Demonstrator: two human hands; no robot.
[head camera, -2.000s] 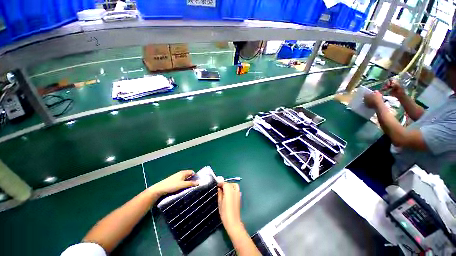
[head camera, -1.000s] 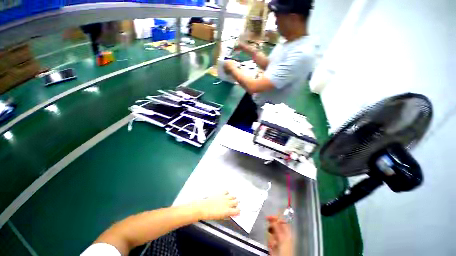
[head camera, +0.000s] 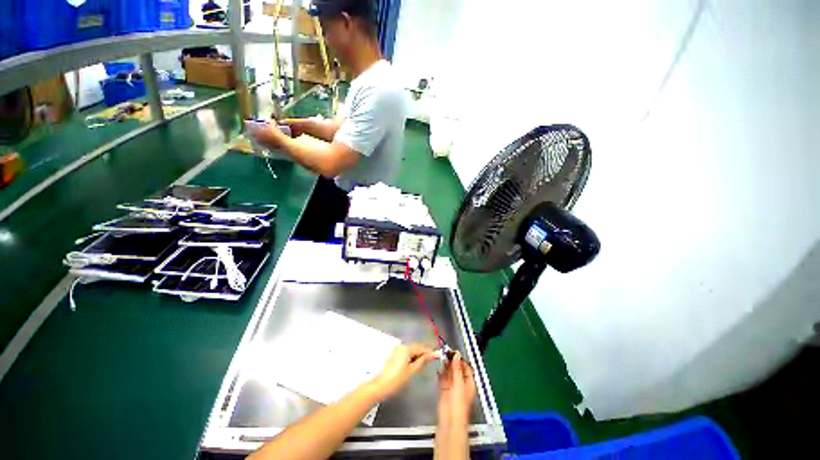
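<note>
A solar panel lies white back up on the light box, left of my hands. My left hand reaches across the panel's right side, its fingertips closed on the small white cable plug. My right hand meets it there and pinches the end of the red test lead, which runs down from the bench meter. The fingers hide whether plug and lead are joined.
A pile of panels with white cords lies on the green bench to the left. A black fan stands right of the meter. A person works beyond the box. Blue bins are at the lower right.
The view has turned right. The panel, held over the bench two seconds ago, now lies on the light box. My left hand has left the panel's back, and both hands have come together at the lead end.
</note>
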